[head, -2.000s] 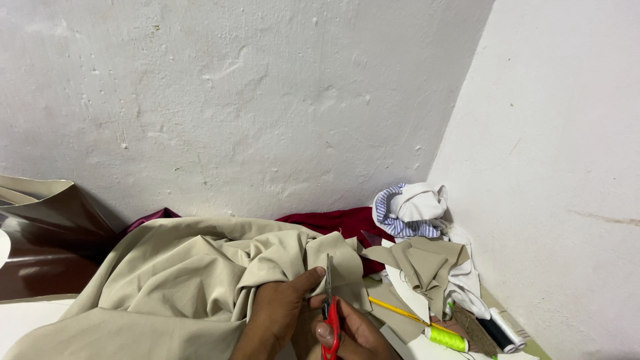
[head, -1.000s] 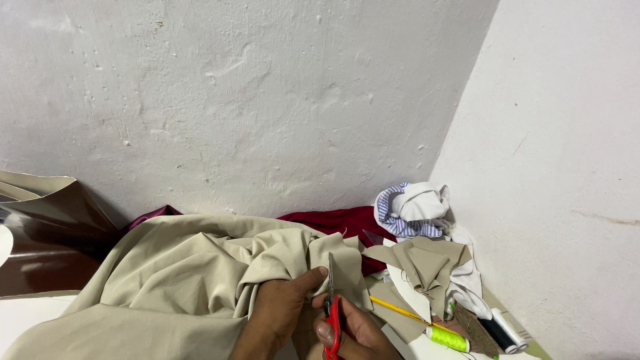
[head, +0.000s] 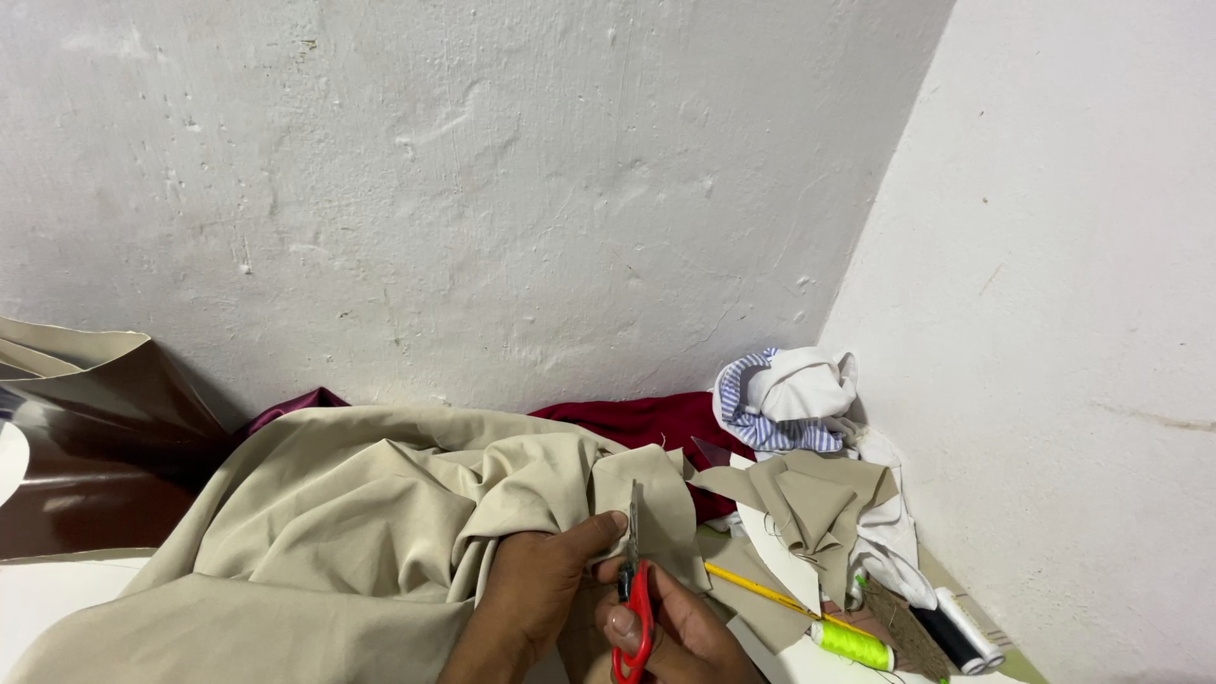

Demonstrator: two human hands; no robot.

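A large beige cloth (head: 380, 513) lies in folds across the left and middle of the head view. My left hand (head: 541, 589) grips the cloth near its right part, the thumb lying on it close to the scissor blades. In my right hand (head: 665, 627) is a pair of scissors with red handles (head: 641, 622), blades pointing up and away over a flap of the beige cloth (head: 651, 484). The blades look nearly together. Part of the cloth under both hands is hidden by them.
A yellow pencil (head: 750, 584), a neon-yellow thread spool (head: 852, 646), a black spool (head: 945, 636) and a white spool (head: 969, 627) lie at the right. Beige scraps (head: 817, 499), a white and striped cloth (head: 793, 389) and dark red cloth (head: 646, 418) stand behind. Brown glossy sheeting (head: 85, 456) is far left.
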